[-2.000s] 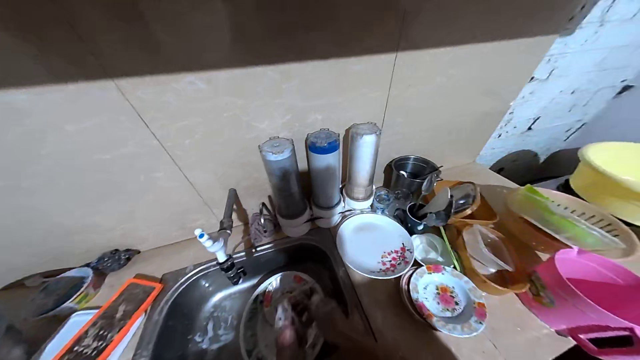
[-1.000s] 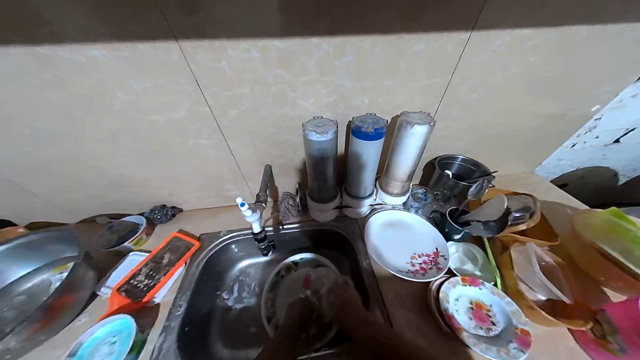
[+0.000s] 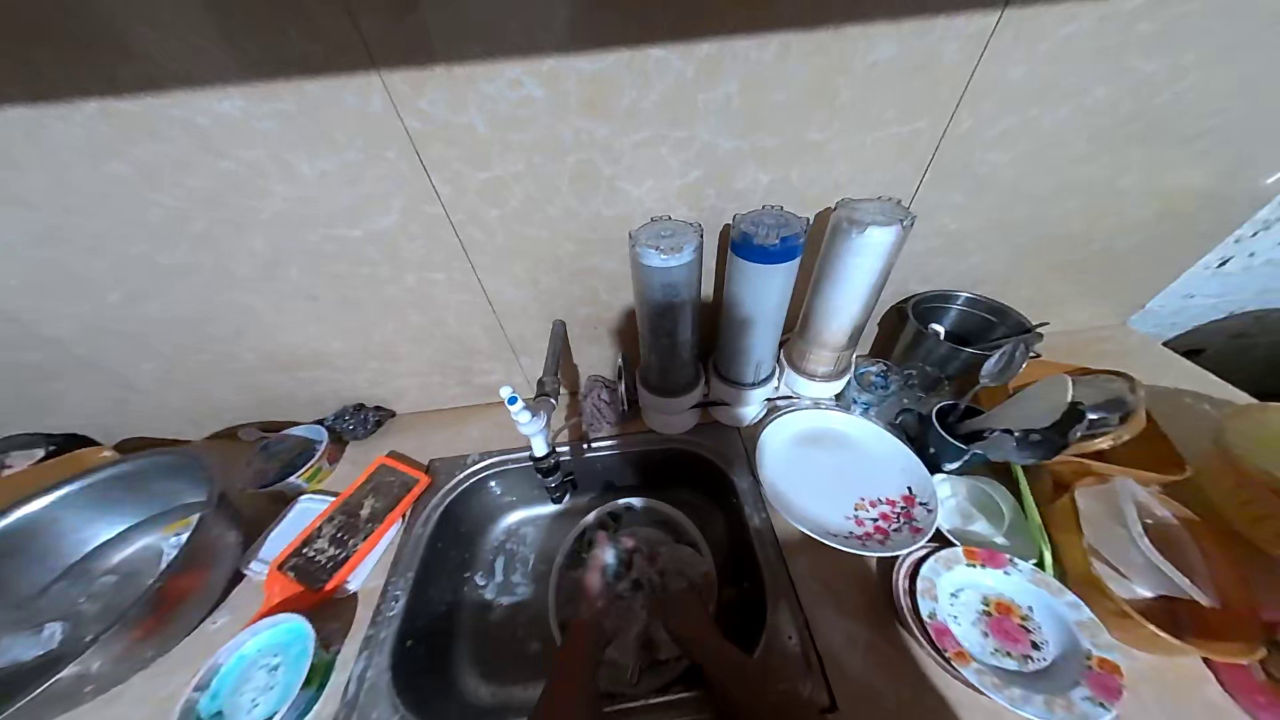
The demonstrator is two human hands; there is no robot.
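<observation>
Both of my hands are low inside a stainless steel sink (image 3: 480, 640), over a round dish (image 3: 640, 508) that looks like a plate or shallow bowl. My left hand (image 3: 598, 585) is at the dish's left part, near some pale, wet stuff. Close to the dish's right side is my right hand (image 3: 685, 610). Shadow and blur hide the fingers, so what each hand grips cannot be told. A tap with a white and blue spout (image 3: 530, 425) stands at the sink's back edge, above the hands.
Three water filter housings (image 3: 755, 300) stand behind the sink. To the right are a white floral plate (image 3: 830, 470), stacked flowered plates (image 3: 1070, 640), a steel pot (image 3: 955, 310) and orange baskets (image 3: 1110, 620). An orange-framed grater (image 3: 350, 525), a turquoise-filled bowl (image 3: 255, 670) and metal basins (image 3: 100, 540) lie left.
The view has swung left, bringing the metal basins and turquoise-filled bowl into sight. Both hands remain at the dish in the sink, with the forearms now showing more clearly.
</observation>
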